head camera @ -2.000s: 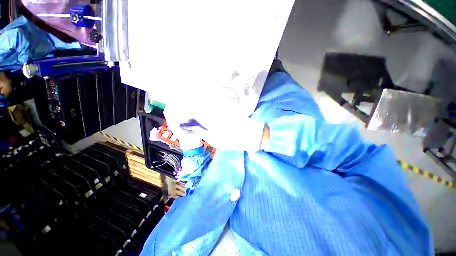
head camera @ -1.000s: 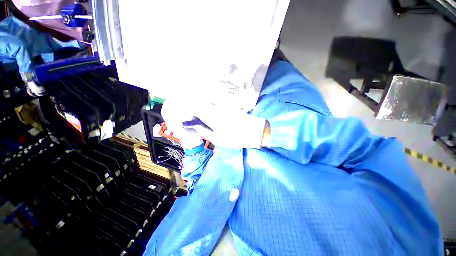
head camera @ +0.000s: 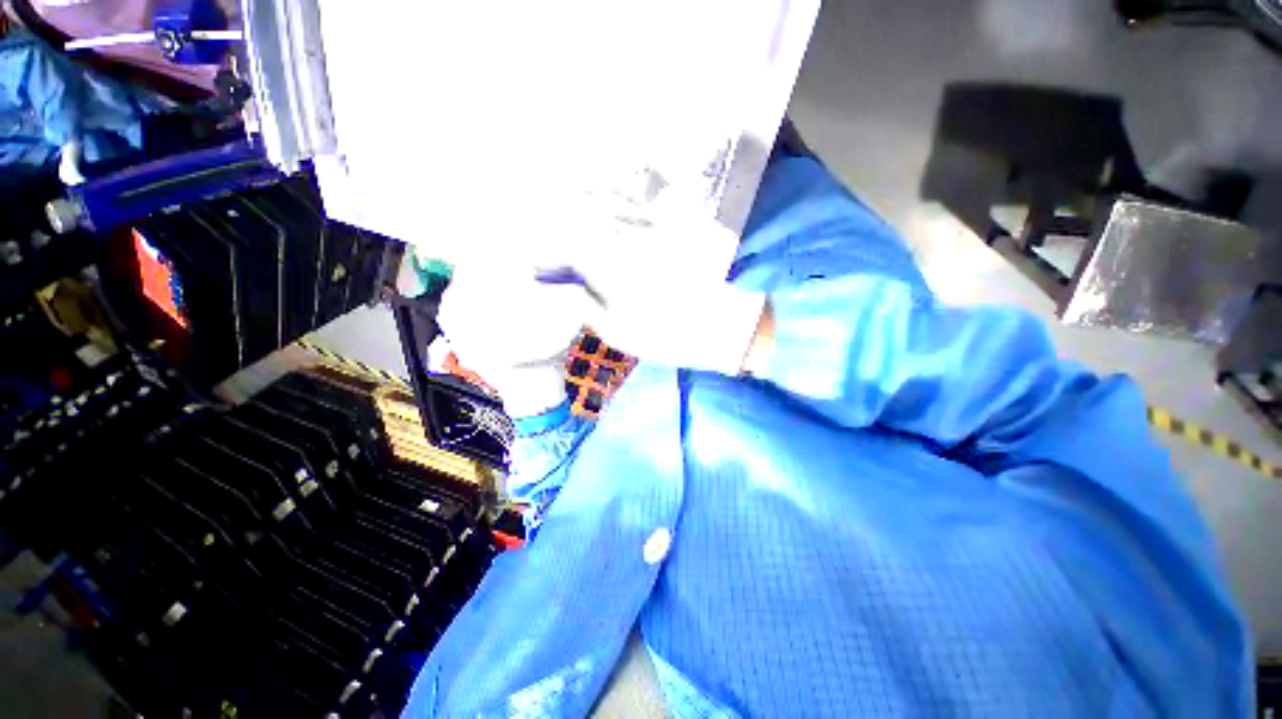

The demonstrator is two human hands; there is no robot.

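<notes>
A large framed stencil (head camera: 478, 113) glares white at the top centre, with grey-white smears near its lower edge. My right hand (head camera: 675, 316), in a white glove, is below that edge, its outline lost in glare. My left hand (head camera: 509, 326), also white-gloved, is left of it. A small blue-purple piece (head camera: 562, 277) shows between the hands; which one holds it is unclear. An orange-red grid tray (head camera: 599, 374) with dark square cells shows between the gloves, close to my left hand. The fingers of both hands cannot be made out.
A black bin (head camera: 422, 368) with wires stands left of my left hand. Black racks (head camera: 309, 534) and a wooden pallet (head camera: 422, 438) are at lower left. A blue-sleeved person (head camera: 56, 106) is at upper left. A clear plastic-looking sheet (head camera: 1160, 274) and dark stand (head camera: 1026, 162) are at right.
The grid tray shows more of its cells between the gloves. Both hands are slightly higher in the picture. At upper left, the other person and the black panels beside them have shifted.
</notes>
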